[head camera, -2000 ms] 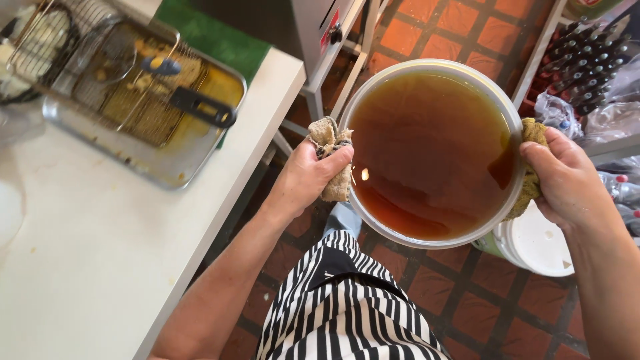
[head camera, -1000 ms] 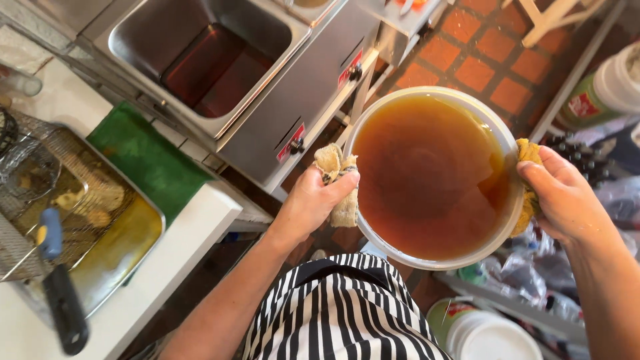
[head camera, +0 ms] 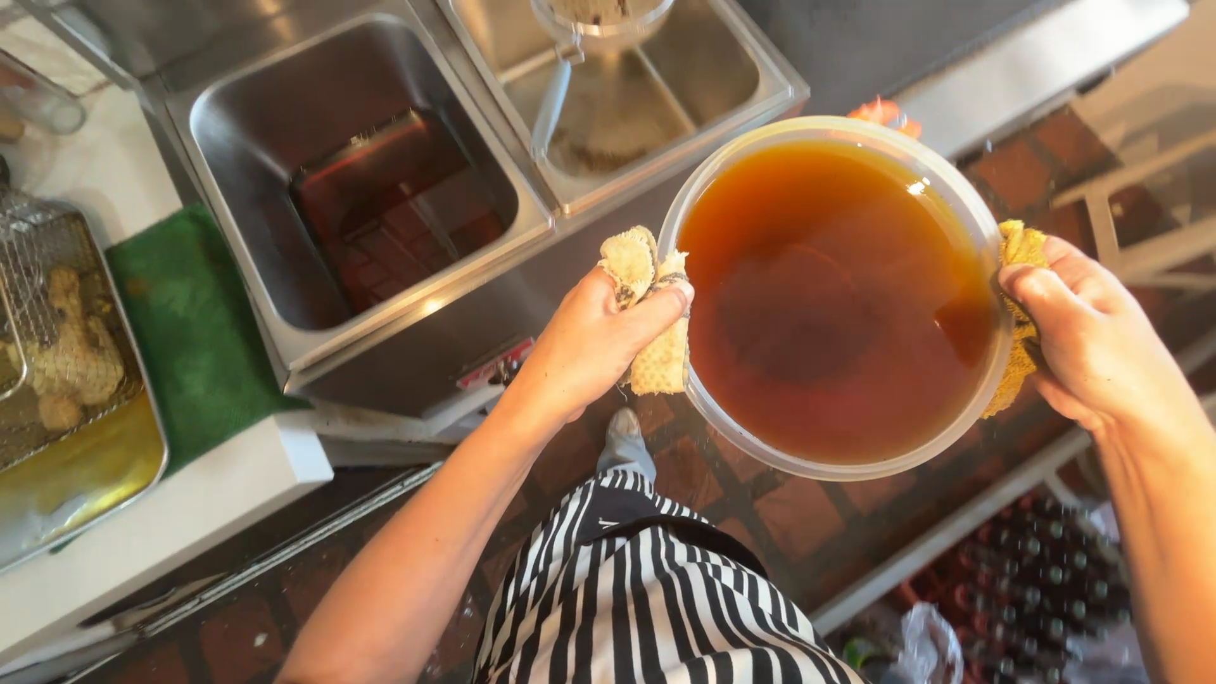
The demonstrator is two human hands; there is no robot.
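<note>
A round translucent plastic tub (head camera: 841,304) of amber-brown liquid hangs over the tiled floor, carried between both hands. My left hand (head camera: 603,347) grips its left rim through a folded beige cloth (head camera: 660,356). On the right side, my right hand (head camera: 1092,332) holds the rim through a yellow cloth (head camera: 1015,375). To the left of the tub is a deep steel fryer well (head camera: 380,209) with dark reddish liquid in it. Beside that well lies a second steel basin (head camera: 627,114), where a round strainer (head camera: 608,14) with a light-blue handle rests.
A green cloth (head camera: 204,332) lies on the white counter (head camera: 180,522), beside a metal tray (head camera: 157,418) with a wire basket and fried pieces. A metal shelf rail (head camera: 950,527) runs at lower right, above dark bottles (head camera: 1026,579) and plastic bags. A pale frame stands at upper right.
My view has swung left toward the fryer. Both hands still hold the tub by its cloth-covered sides. The fryer well and second basin show much more fully now, and the tray has moved toward the left edge.
</note>
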